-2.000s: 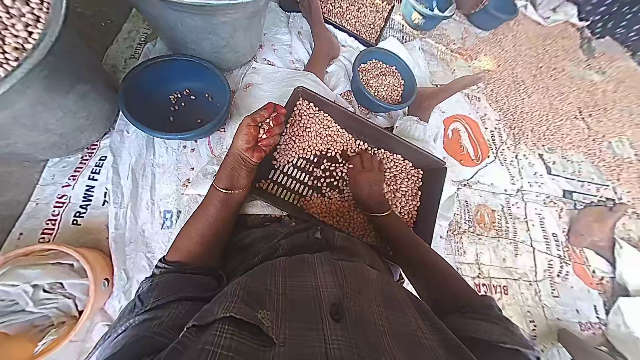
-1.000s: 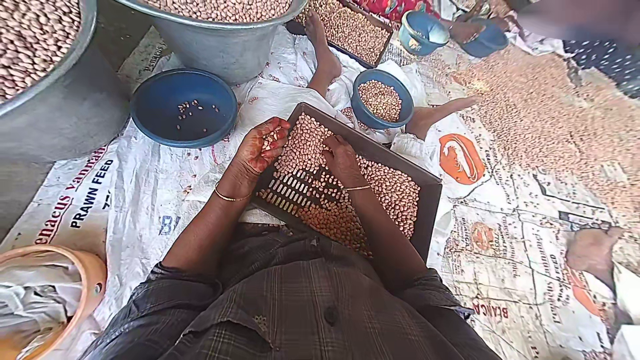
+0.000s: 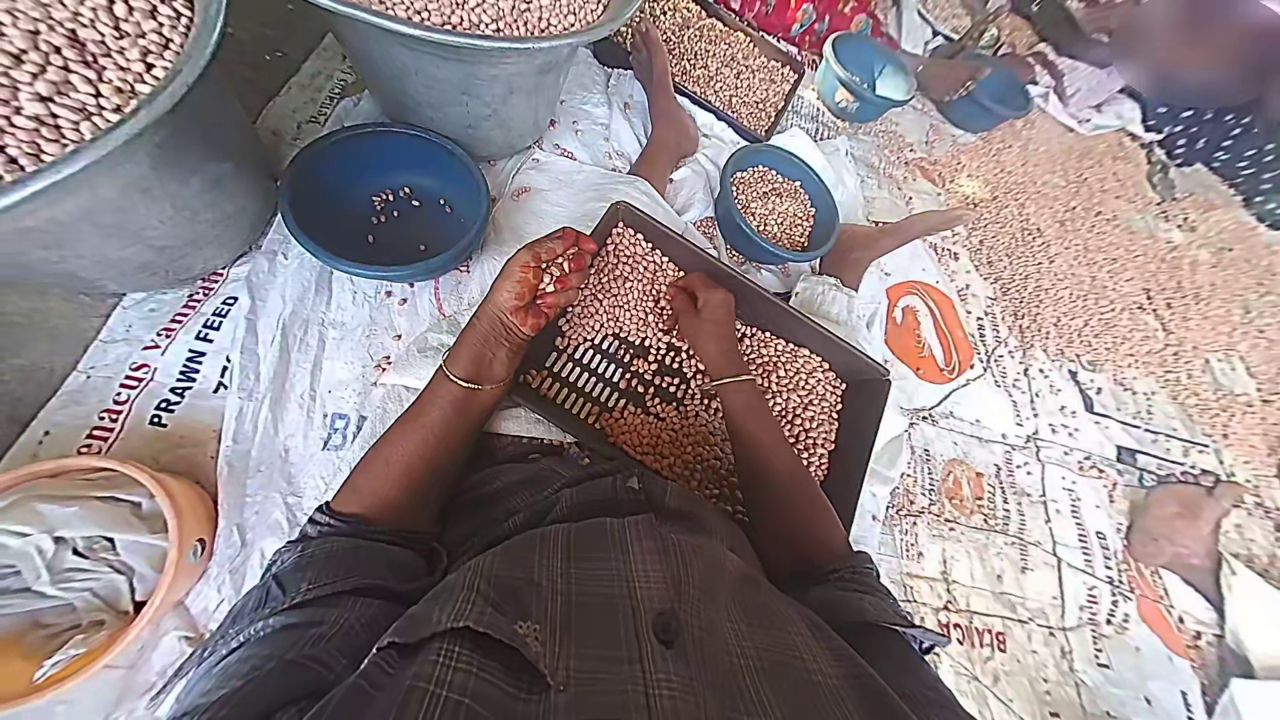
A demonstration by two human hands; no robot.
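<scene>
A dark slotted tray (image 3: 868, 420) lies in front of my body, with shelled peanuts (image 3: 800, 390) over much of its base; bare slots show toward its left side. My left hand (image 3: 545, 280) is palm up at the tray's upper left edge, its fingers curled around several peanuts. Over the peanuts in the middle of the tray is my right hand (image 3: 705, 315), fingertips bent down together among them; whether it pinches one cannot be made out. A blue basin (image 3: 385, 200) with a few scattered peanuts sits to the left, and a smaller blue bowl (image 3: 775, 205) holding peanuts is beyond the tray.
Large metal tubs (image 3: 470, 80) of peanuts stand at the upper left, an orange tub (image 3: 190, 520) with a plastic bag at lower left. Another peanut tray (image 3: 725, 70) is at the top. Peanuts cover the printed sacks at right. Another person's hand (image 3: 945, 78) is near blue bowls.
My right hand has moved from the tray's middle toward its upper left part since two seconds ago. My left hand stays at the tray's left edge, holding peanuts.
</scene>
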